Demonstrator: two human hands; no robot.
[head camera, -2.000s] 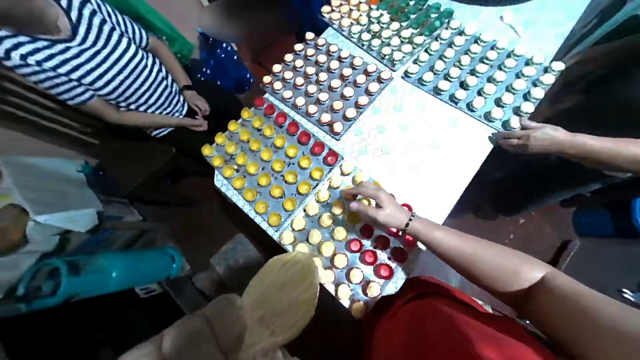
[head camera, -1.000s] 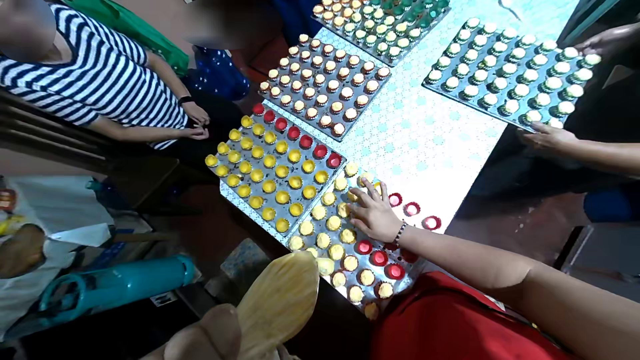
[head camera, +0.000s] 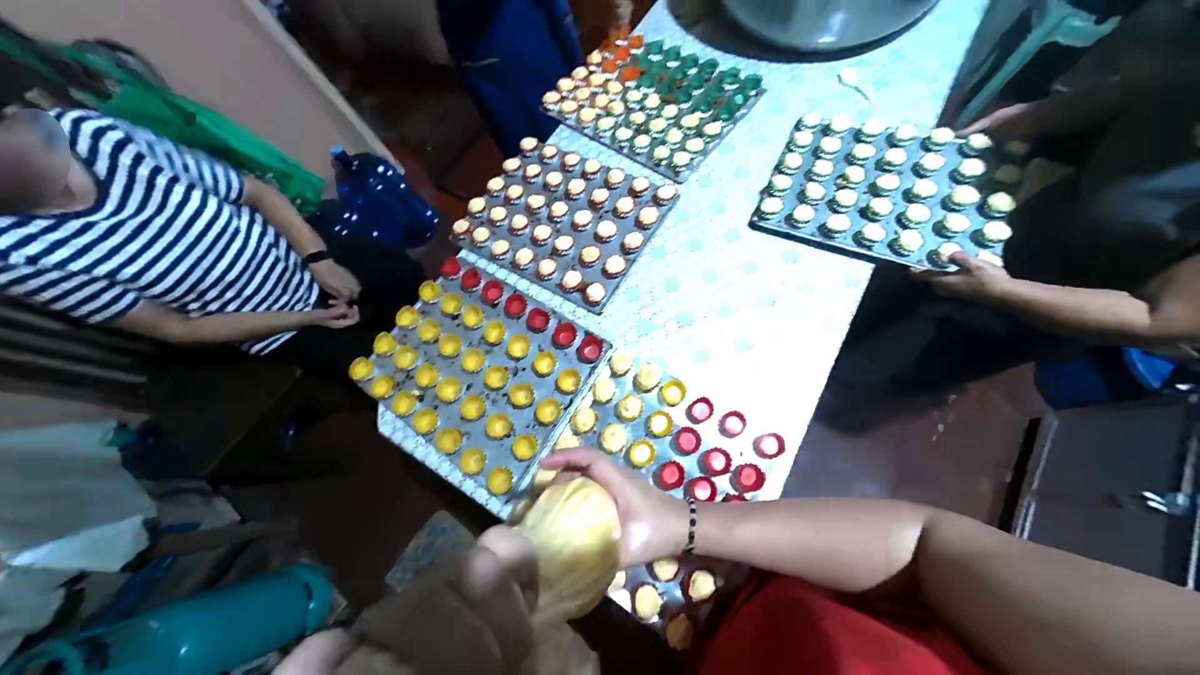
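Observation:
My left hand (head camera: 506, 555), blurred at the bottom, grips a plastic bag of yellow batter or cream (head camera: 572, 539). Around the bag's right side curls my right hand (head camera: 633, 506), with a beaded bracelet at its wrist. Beneath them lies a metal tray (head camera: 623, 459) with paper cups; some hold pale yellow filling, and several red cups (head camera: 716, 461) look unfilled. To its left is a tray of yellow cups (head camera: 472, 407) with a row of red cups (head camera: 515, 305) along one edge.
Farther up the table (head camera: 712, 309) lie two trays of filled cups (head camera: 562, 216) (head camera: 656, 112) and a large metal basin (head camera: 825, 19). At right, a co-worker's hands hold another filled tray (head camera: 881, 187). A person in a striped shirt (head camera: 178, 225) is at left, above a teal gas cylinder (head camera: 216, 623).
My right hand has moved from above the cups to the bag. The co-worker's tray at right was on the table in the earliest frame and has since shifted right. The view has shifted.

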